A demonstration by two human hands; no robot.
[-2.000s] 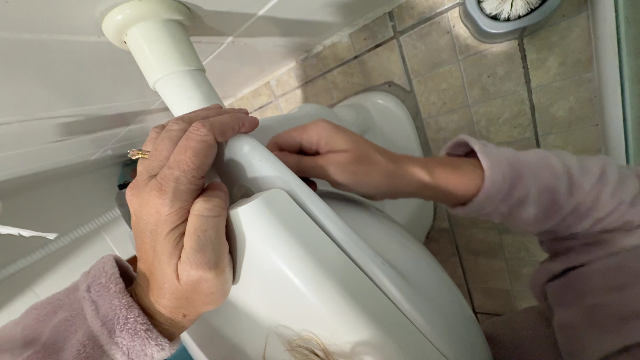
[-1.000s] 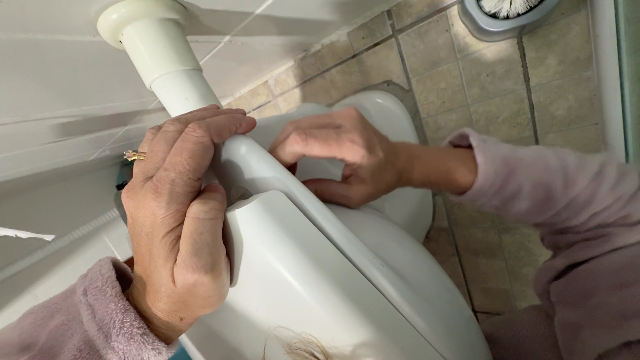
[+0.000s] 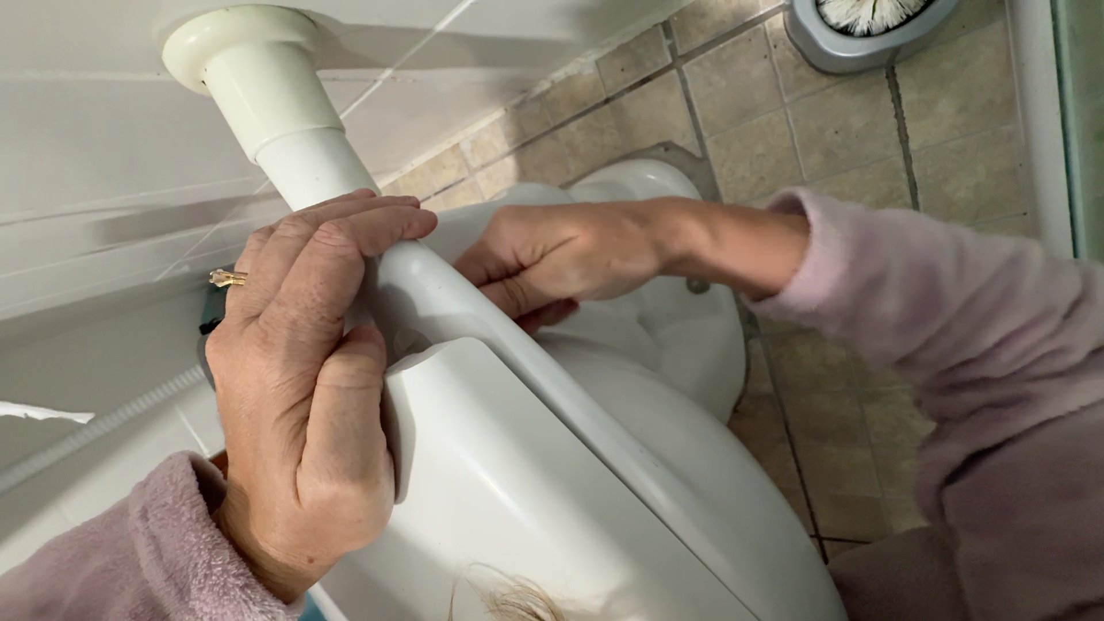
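My left hand (image 3: 302, 371), with a gold ring on one finger, lies at the edge of a white toilet seat or lid (image 3: 526, 362), its fingertips by the end near the wall pipe. The thumb is bent beside the corner of a white toilet seat part or cover (image 3: 517, 483). My right hand (image 3: 561, 259) is low behind the raised edge, over the white ceramic toilet base (image 3: 690, 336). Its fingers are curled and their tips are partly hidden behind that edge, so whether they hold anything cannot be told.
A white plastic pipe (image 3: 276, 95) meets the tiled wall at upper left. A toilet brush in a grey holder (image 3: 849, 52) stands on the beige tiled floor (image 3: 750, 147). A glass-edged panel (image 3: 1078, 129) runs along the right. Light hair shows at the bottom.
My right hand has turned and its fingers have closed up from the wider curl of a second ago. My left hand stays in place.
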